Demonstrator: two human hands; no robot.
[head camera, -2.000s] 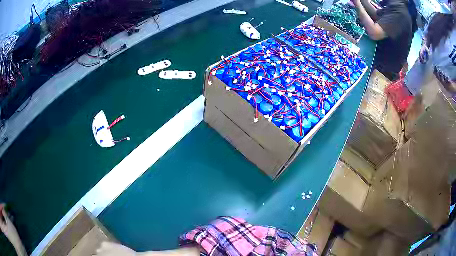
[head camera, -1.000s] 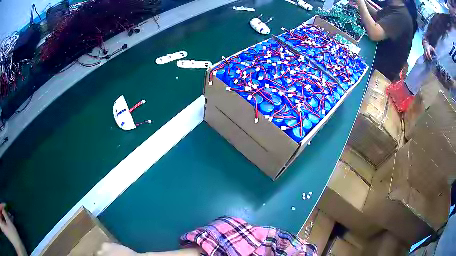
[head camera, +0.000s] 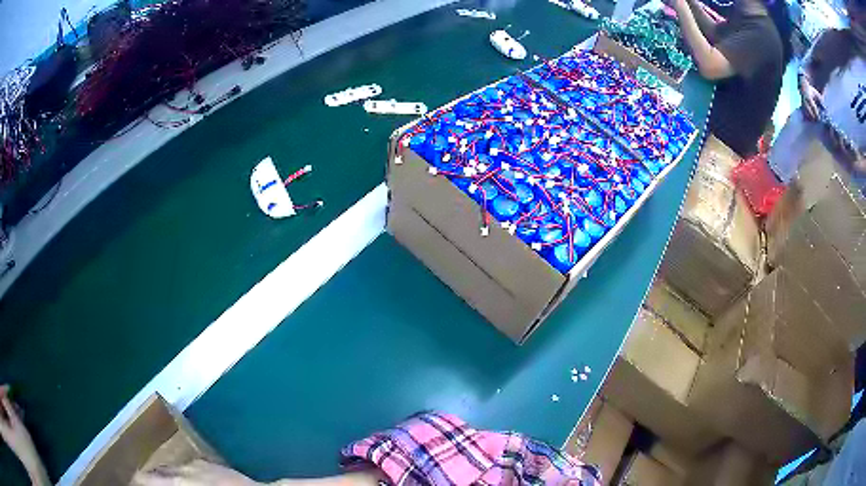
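Observation:
My right hand (head camera: 176, 474) is at the bottom edge, partly cut off and blurred, at the open small carton (head camera: 152, 427); its fingers are hidden. A pink plaid sleeve covers that arm. My left hand (head camera: 9, 418) is cut off by the left edge, over the green belt; its grip cannot be made out. A white shell (head camera: 270, 188) with blue showing and two leads lies on the belt. Two flat white plates (head camera: 353, 95) lie beyond it. A large battery carton (head camera: 465, 252) holds upright blue cells (head camera: 567, 254) with tangled red wires and white connectors on top.
A pale rail (head camera: 285, 285) divides belt and green bench (head camera: 380, 351). Small white bits (head camera: 580, 374) lie at the bench edge. Brown cartons (head camera: 707, 228) are stacked right. Wire bundles (head camera: 161, 57) lie on the far side. Two people are at the upper right.
The shell, the flat plates and another white unit have moved up and right along the belt. My right hand has shifted slightly left at the small carton. My left hand has barely moved.

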